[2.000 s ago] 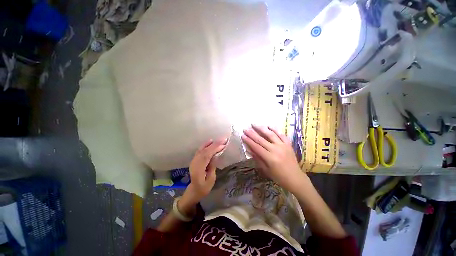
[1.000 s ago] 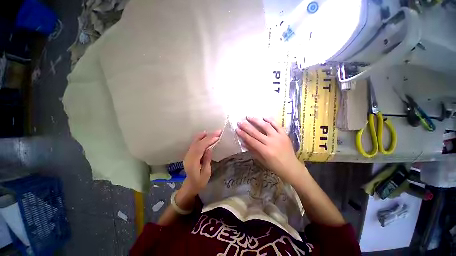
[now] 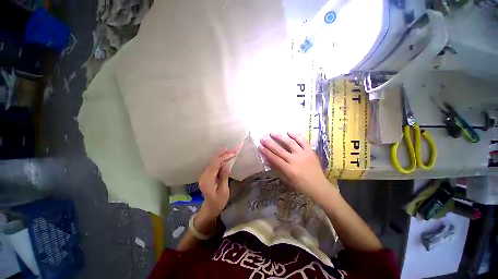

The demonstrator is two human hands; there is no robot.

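Note:
Large beige fabric panels (image 3: 175, 92) lie on the table left of the needle area, over a pale green-grey layer (image 3: 106, 125) that hangs past the left table edge. A slit opens at the front edge of the beige fabric. My left hand (image 3: 217, 177) holds the slit's left edge between thumb and fingers, slightly raised. My right hand (image 3: 295, 163) lies on the fabric at the slit's right side, fingers a little bent; whether it grips the edge cannot be told. Lamp glare hides the fabric near the needle area.
A white sewing machine (image 3: 360, 38) stands at the back right, with yellow printed tape (image 3: 349, 131) on its bed. Yellow-handled scissors (image 3: 413, 147) and green-and-black snips (image 3: 461, 124) lie at the right. A crumpled fabric heap (image 3: 117, 22) is at the back left. A blue crate (image 3: 49, 234) stands lower left.
My left hand has turned the slit's left edge further up and outward, and the slit looks wider. My right hand stays beside the slit. The view has shifted slightly.

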